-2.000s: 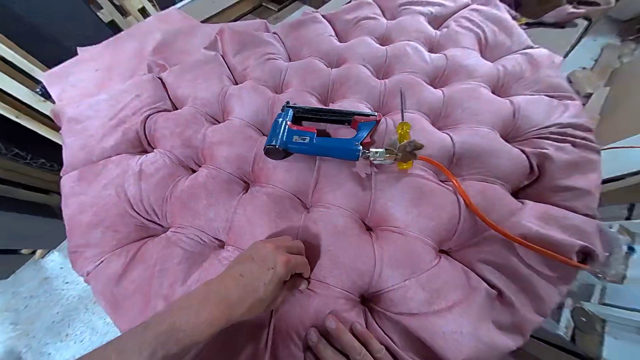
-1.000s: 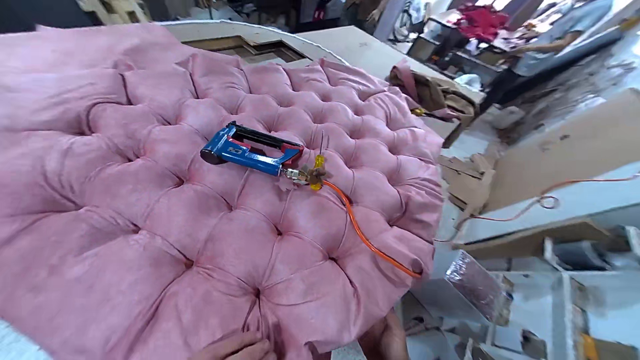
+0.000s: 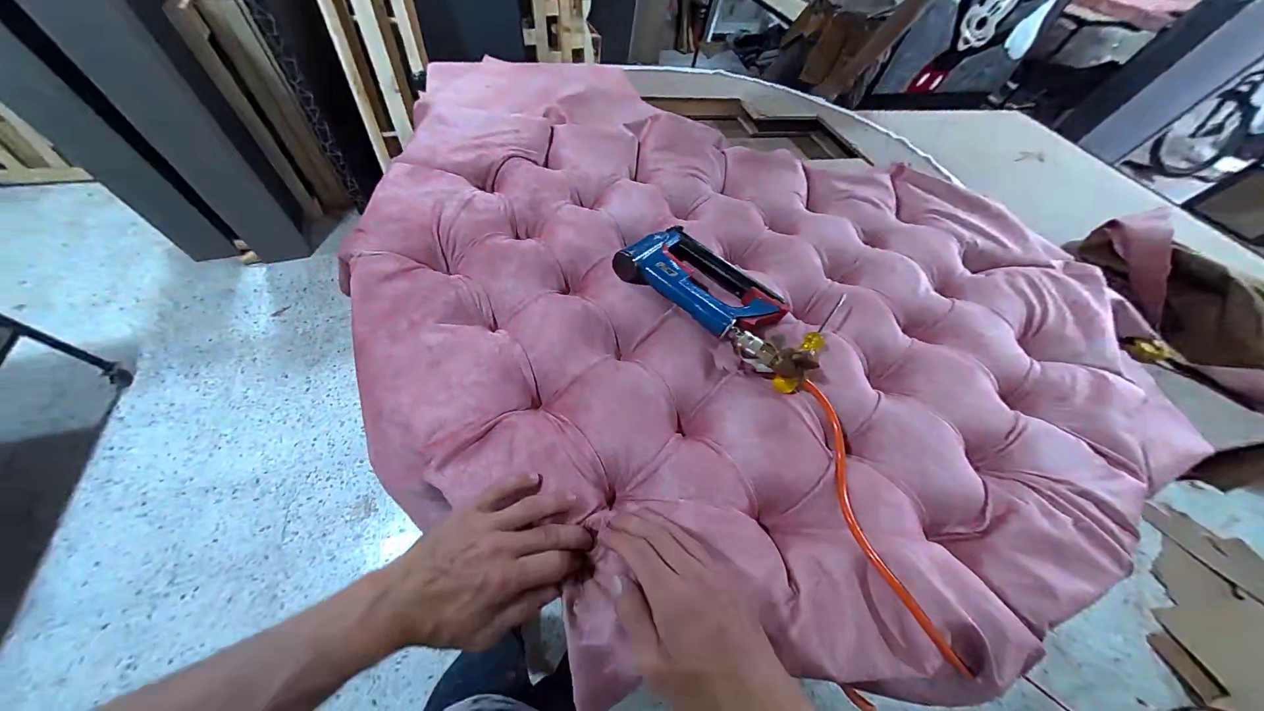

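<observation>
Pink button-tufted upholstery fabric (image 3: 731,434) lies over a padded panel. At its near edge my left hand (image 3: 494,568) pinches a fold of the fabric with its fingertips. Beside it, almost touching, my right hand (image 3: 681,602) presses and grips the same fold. A blue pneumatic staple gun (image 3: 691,286) rests on the tufts beyond my hands, its metal coupling joined to an orange air hose (image 3: 849,504). Next to the coupling lies a screwdriver with a yellow handle (image 3: 812,343), partly hidden by the coupling.
The hose runs over the panel's near right edge. A pale board (image 3: 1047,158) extends behind the panel, and brown and pink fabric (image 3: 1210,296) lies at the right. Cardboard pieces (image 3: 1215,602) are on the floor. Wooden slats (image 3: 370,74) and dark grey panels (image 3: 168,128) stand at the left.
The view has swung about. My hands, apart on the fabric two seconds ago, are now close together at its near edge. The staple gun still lies on the tufts.
</observation>
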